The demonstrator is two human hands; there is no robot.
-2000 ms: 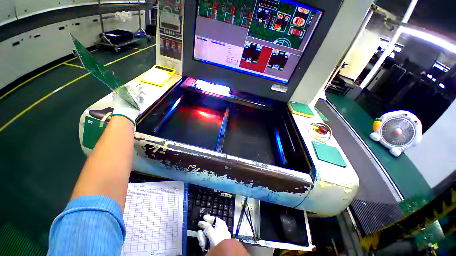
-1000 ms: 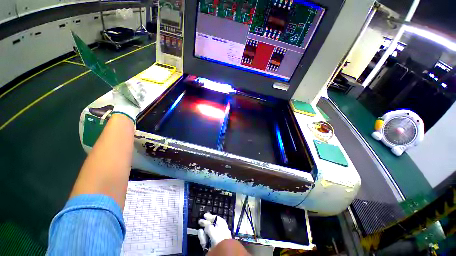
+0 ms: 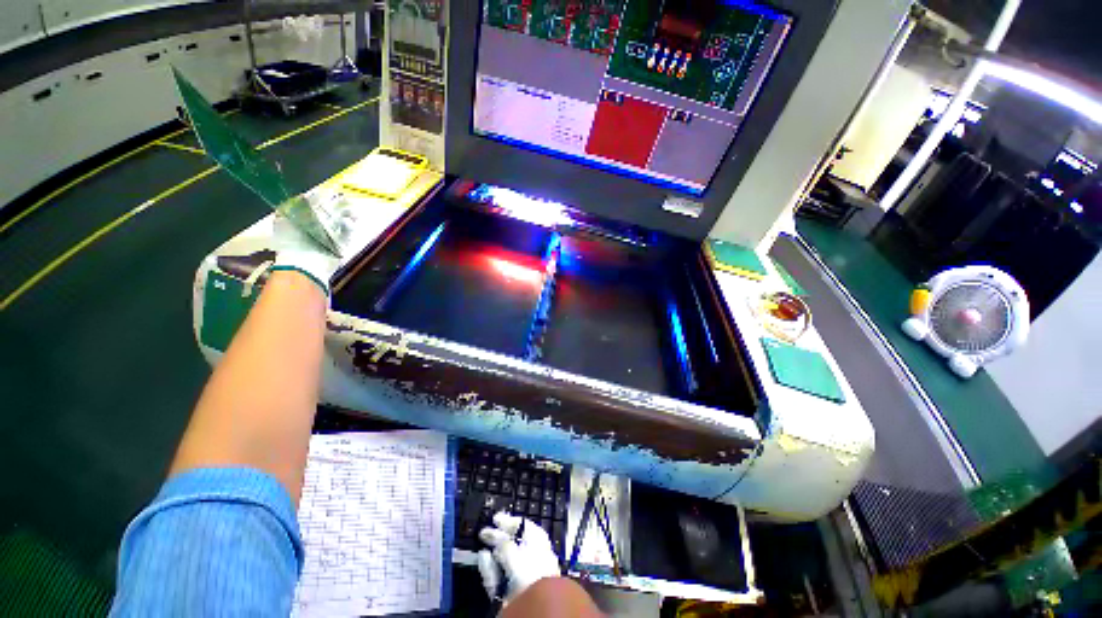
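Observation:
My left hand [image 3: 311, 242], in a white glove, grips the lower end of a thin green circuit board [image 3: 230, 151], tilted up over the machine's left front corner. My right hand [image 3: 521, 554], gloved, rests on the lower part of the black keyboard [image 3: 505, 493]; a dark stick shows at its fingers, too small to tell if it is gripped. The AOI machine [image 3: 532, 398] has a dark opening with red and blue light. Its monitor [image 3: 622, 91] shows green board images and a red block.
A gridded record sheet [image 3: 369, 519] lies left of the keyboard. Thin dark V-shaped tweezers [image 3: 592, 525] and a mouse [image 3: 697, 531] lie to its right. A green pad [image 3: 802, 369] and small round dish [image 3: 783, 314] sit on the machine's right side. A white fan [image 3: 970, 316] stands beyond.
The board images on the monitor have changed and the lights in the opening have varied. Both hands and the held board stay nearly in place.

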